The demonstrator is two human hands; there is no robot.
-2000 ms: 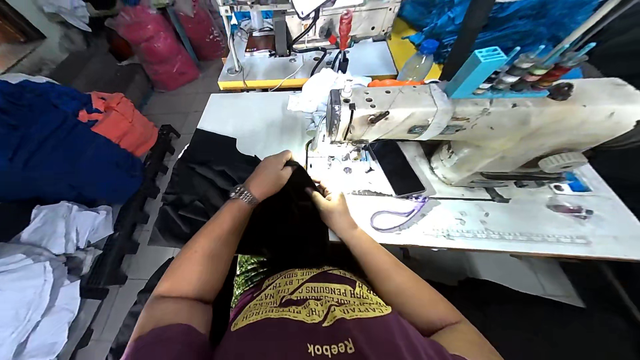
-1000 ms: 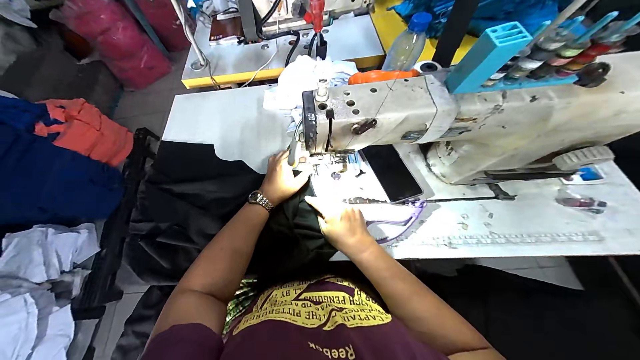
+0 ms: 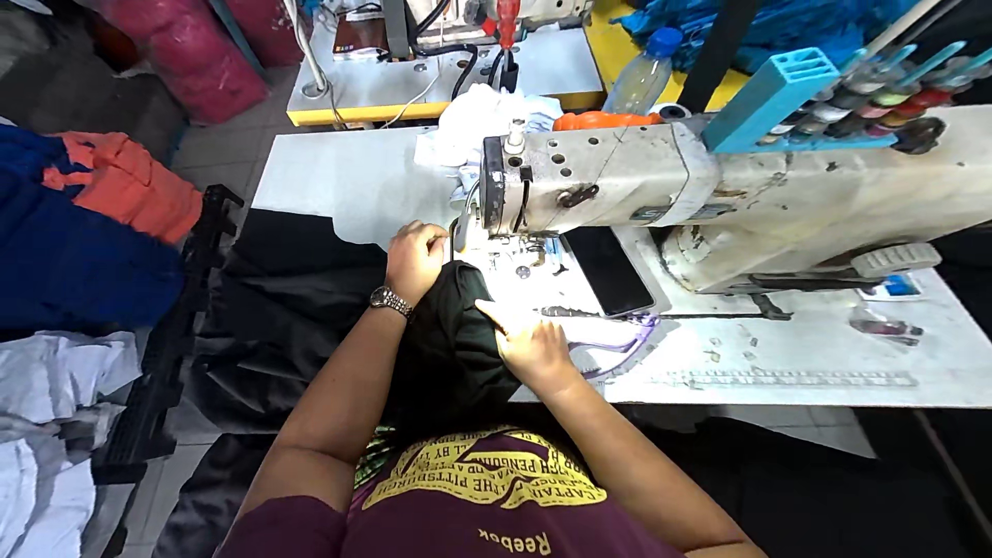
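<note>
Black fabric (image 3: 457,325) hangs bunched over the near edge of the white sewing table, and more of it spreads to the left. My right hand (image 3: 535,341) grips the fabric's right side, thumb extended. My left hand (image 3: 417,260), with a metal-band watch (image 3: 391,301) at the wrist, is at the fabric's upper left, beside the needle area of an industrial sewing machine (image 3: 620,178); its fingers are curled, and whether they pinch cloth is unclear. The lit needle plate (image 3: 523,271) lies just beyond the fabric. A smartphone (image 3: 610,271) rests right of it.
A clear ruler (image 3: 798,378) and purple-handled scissors (image 3: 632,341) lie on the right of the table. White cloth (image 3: 488,120) is heaped behind the machine head. A blue rack of bobbins (image 3: 771,101) stands on the machine, a plastic bottle (image 3: 639,74) behind it. Garments (image 3: 85,232) are piled at left.
The black fabric has come away from under the machine head and is bunched nearer my body. My right hand has moved slightly back from the needle area.
</note>
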